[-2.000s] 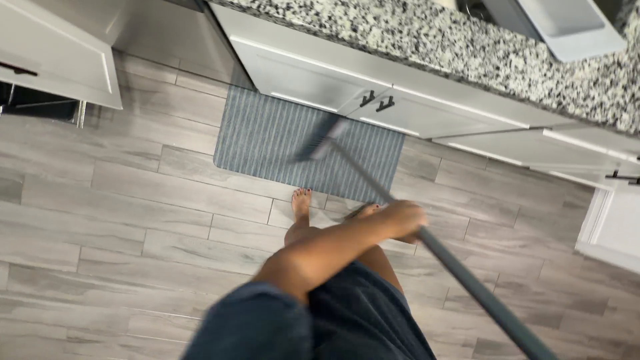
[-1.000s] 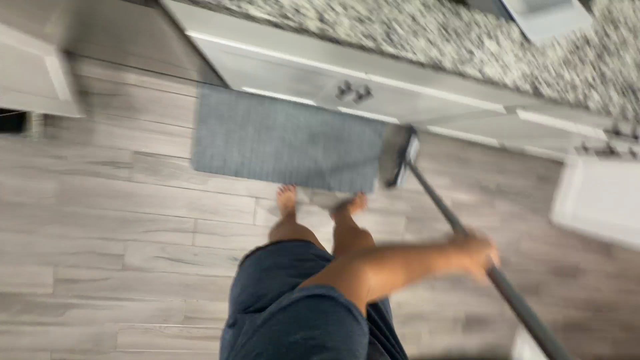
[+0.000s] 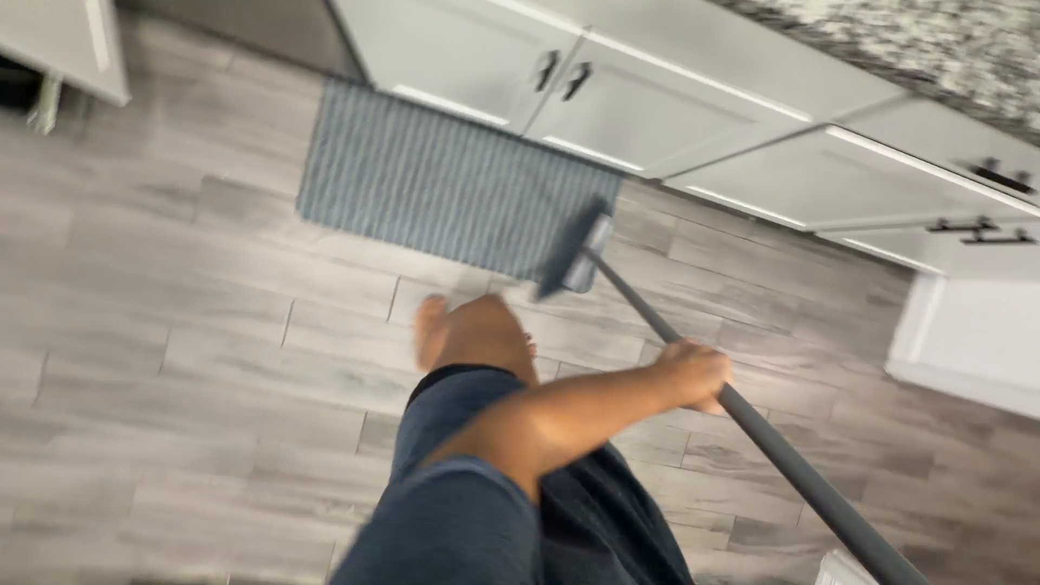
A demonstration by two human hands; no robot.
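My left hand (image 3: 695,375) is closed around the grey handle of a broom (image 3: 812,487), with the arm reaching across my body to the right. The blurred broom head (image 3: 577,248), with dark bristles and a lighter block, is over the right end of a blue-grey ribbed mat (image 3: 455,179). From there the handle slants down to the lower right edge of the view. My right hand is not in view.
White cabinets (image 3: 650,106) with dark handles run along the mat's far side, below a speckled granite countertop (image 3: 934,49). An open white door (image 3: 61,41) stands at upper left, and a white panel (image 3: 975,341) at right. My bare foot (image 3: 431,329) is on the wood-look floor (image 3: 244,406).
The broom head went from the mat's middle to beyond its right end, and is now back over that end. My left hand has kept hold of the handle. The view has shifted.
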